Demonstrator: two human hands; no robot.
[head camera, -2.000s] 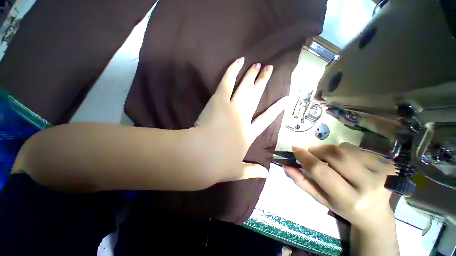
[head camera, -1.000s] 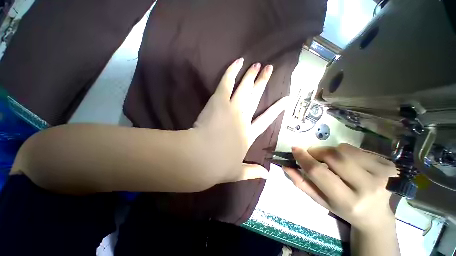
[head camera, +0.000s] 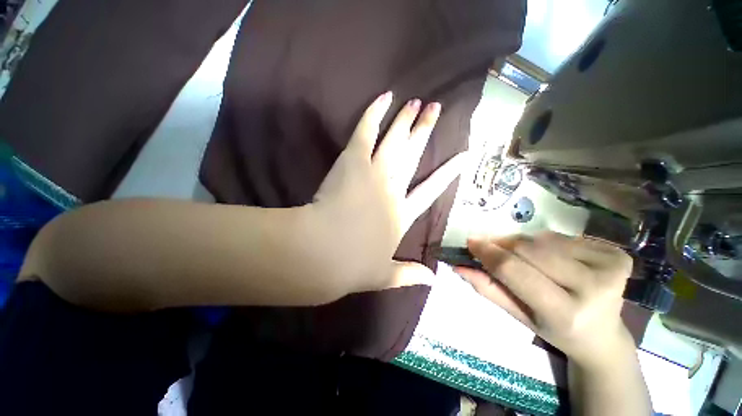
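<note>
A large dark brown cloth panel (head camera: 285, 106) lies on the machine table with its right edge beside the needle plate (head camera: 498, 180). My left hand (head camera: 366, 203) lies flat on the panel with fingers spread, holding nothing. My right hand (head camera: 553, 284) is right of the panel edge and holds small dark thread snips (head camera: 457, 257). The snips' blades look closed together, and their tips are at the cloth edge, near my left thumb. The rest of the snips is hidden in my fingers.
The sewing machine head (head camera: 643, 89) stands at the right, with a black ribbed knob (head camera: 648, 294) close above my right hand. Another brown cloth piece (head camera: 106, 81) lies at the left. The table's green edge (head camera: 488, 382) runs below. Something blue (head camera: 24, 215) is at the far left.
The snips' blades have come together at the cloth edge; they were apart before. My right hand has shifted slightly left. My left hand and the panel have barely moved.
</note>
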